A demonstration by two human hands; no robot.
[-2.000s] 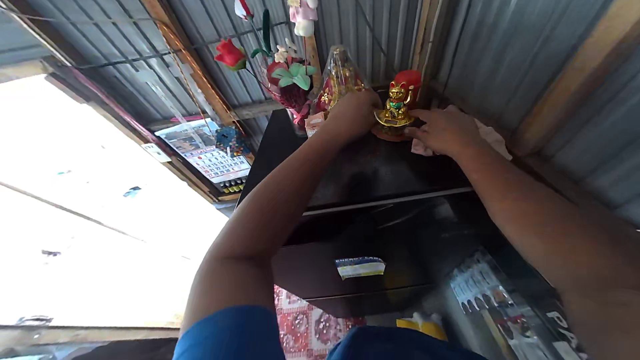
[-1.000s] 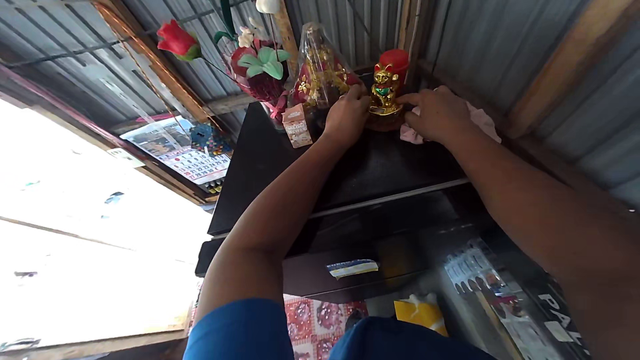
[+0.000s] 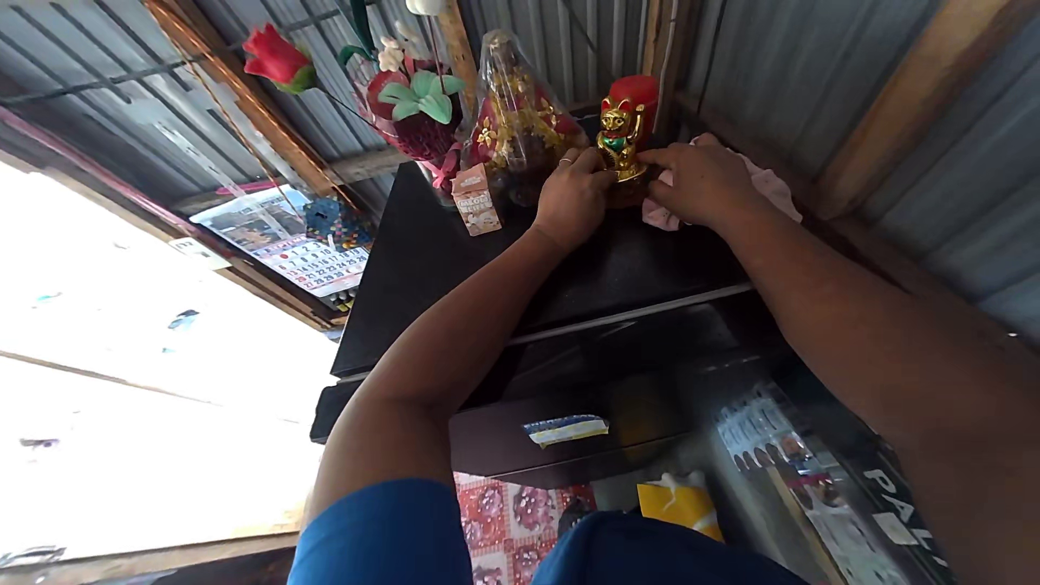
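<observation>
A golden beckoning-cat figurine (image 3: 621, 140) stands upright near the back of a black cabinet top (image 3: 422, 268), in front of a red cylindrical object (image 3: 636, 91). My left hand (image 3: 575, 195) is at the figurine's left side, low down, fingers bent. From the right, my right hand (image 3: 700, 180) reaches its base with an extended index finger; a pink cloth (image 3: 768, 185) lies beneath and behind that hand. Whether either hand grips the base is hard to see. Left of my left hand are a figure under clear plastic wrap (image 3: 520, 122) and a small pink box (image 3: 477, 201).
Artificial flowers, among them a red rose (image 3: 278, 58) and a wrapped bouquet (image 3: 414, 122), rise at the back left. A calendar (image 3: 284, 240) hangs beyond the cabinet's left edge. Corrugated metal walls and a wooden beam (image 3: 890, 106) enclose the back and right.
My hands stay around the cat figurine throughout. The small box, largely hidden behind my left hand two seconds ago, now shows fully. The view has shifted closer to the cabinet top.
</observation>
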